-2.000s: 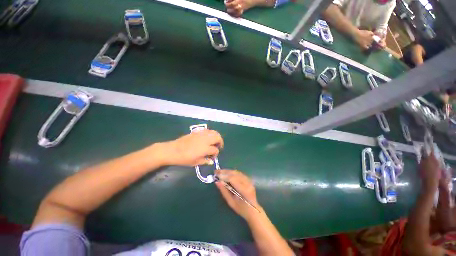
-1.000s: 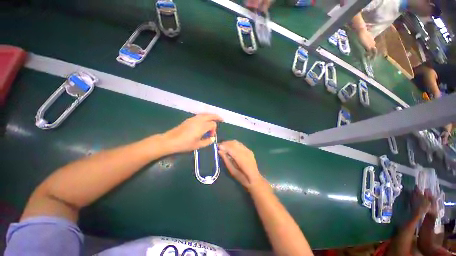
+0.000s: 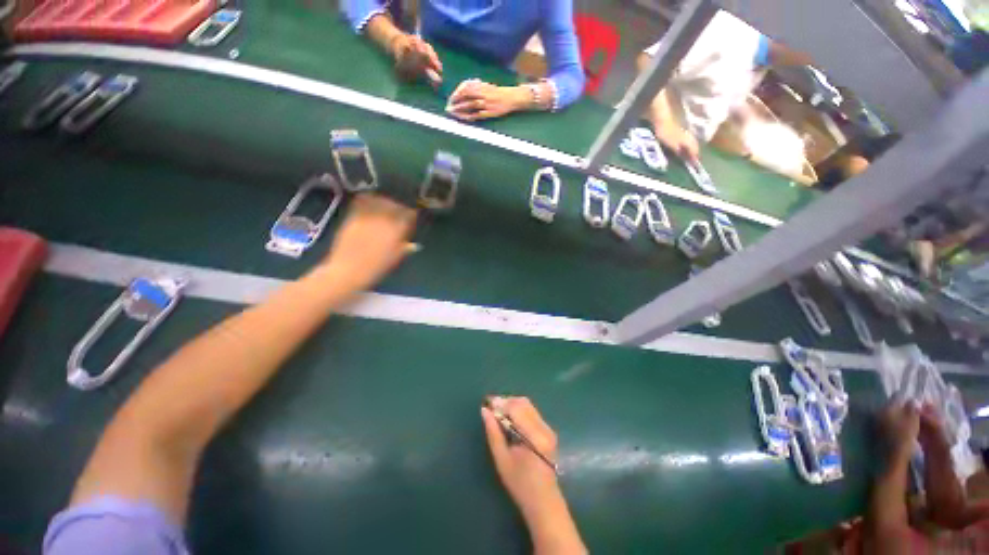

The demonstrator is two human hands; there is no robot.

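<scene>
My left hand (image 3: pixel 374 236) is blurred over the green conveyor belt beyond the pale rail. Its fingers look apart and no part shows in it. A silver-white oval loop (image 3: pixel 439 180) with a blue patch lies on the belt just beyond its fingertips, not visibly touched. Two more loops (image 3: pixel 352 160) (image 3: pixel 304 217) lie beside the hand. My right hand (image 3: pixel 523 442) is above the green bench, closed around a thin dark pointed tool (image 3: pixel 527 436). The fingers hide part of the tool.
A single loop (image 3: pixel 126 331) lies at left against the pale rail (image 3: pixel 456 313). Several loops overlap in a pile (image 3: pixel 803 417) at right. A slanting grey post (image 3: pixel 759 249) crosses above the belt. Red trays (image 3: pixel 13 271) (image 3: pixel 114 20) show at left. A neighbouring worker's hands (image 3: pixel 916 428) hold clear plastic.
The loop is gone from the bench between my hands, and an extra loop lies on the belt. My left hand has moved forward across the rail. The view has shifted, showing more across the line.
</scene>
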